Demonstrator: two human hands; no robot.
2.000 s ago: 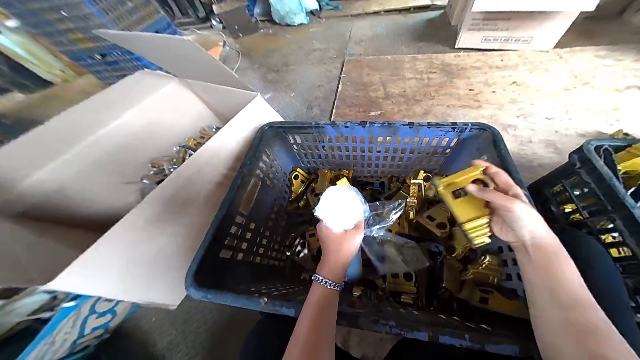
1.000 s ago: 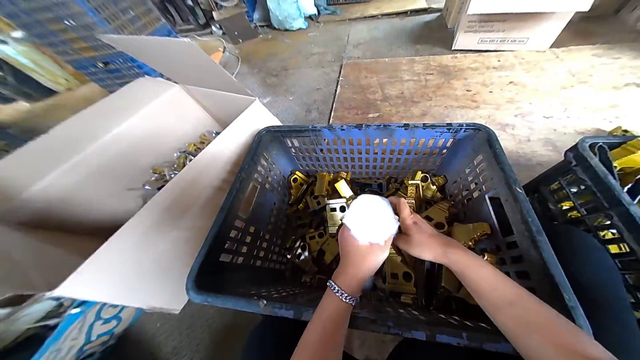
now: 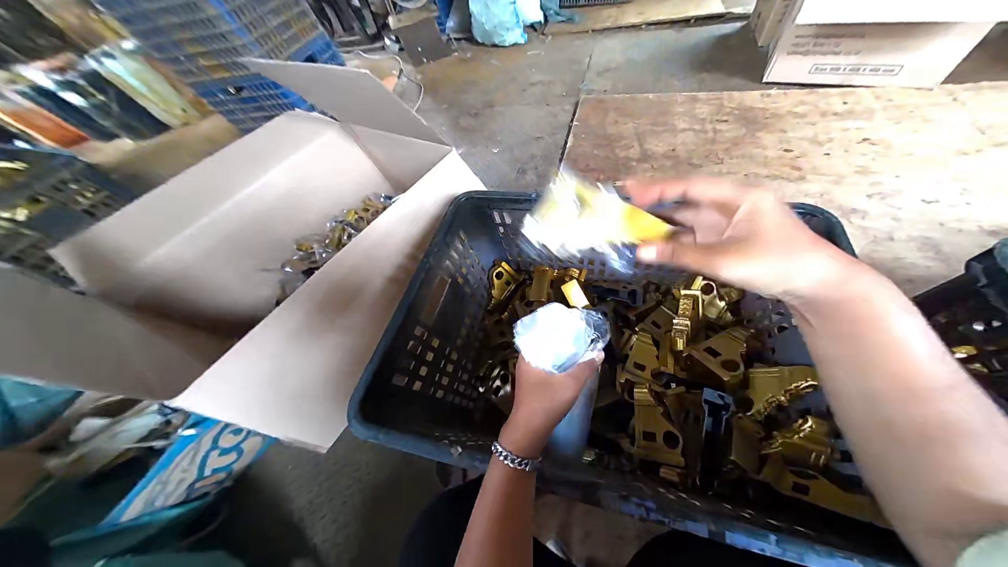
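Note:
My left hand (image 3: 551, 394), with a chain bracelet at the wrist, grips an upright roll of clear plastic bags (image 3: 555, 337) over the black plastic crate (image 3: 402, 315). Above the crate's far side, my right hand (image 3: 724, 236) holds a yellow metal bracket (image 3: 594, 216), blurred by motion; a shiny clear covering seems to be around it. Many gold-coloured metal brackets (image 3: 654, 425) lie in a heap in the crate, below both hands. To the left, an open cardboard box (image 3: 228, 213) holds a small pile of brackets in clear plastic (image 3: 339, 232).
A wooden board (image 3: 772, 134) lies on the floor beyond the crate. Another dark crate (image 3: 972, 291) stands at the right edge. Closed cardboard boxes (image 3: 874, 55) are at the back right, blue crates (image 3: 228, 47) at the back left. The box's raised flap borders the crate's left side.
My right hand came to the roll from the right with a bracket, and has since moved up and away from it, holding a bracket. My left hand has stayed on the roll.

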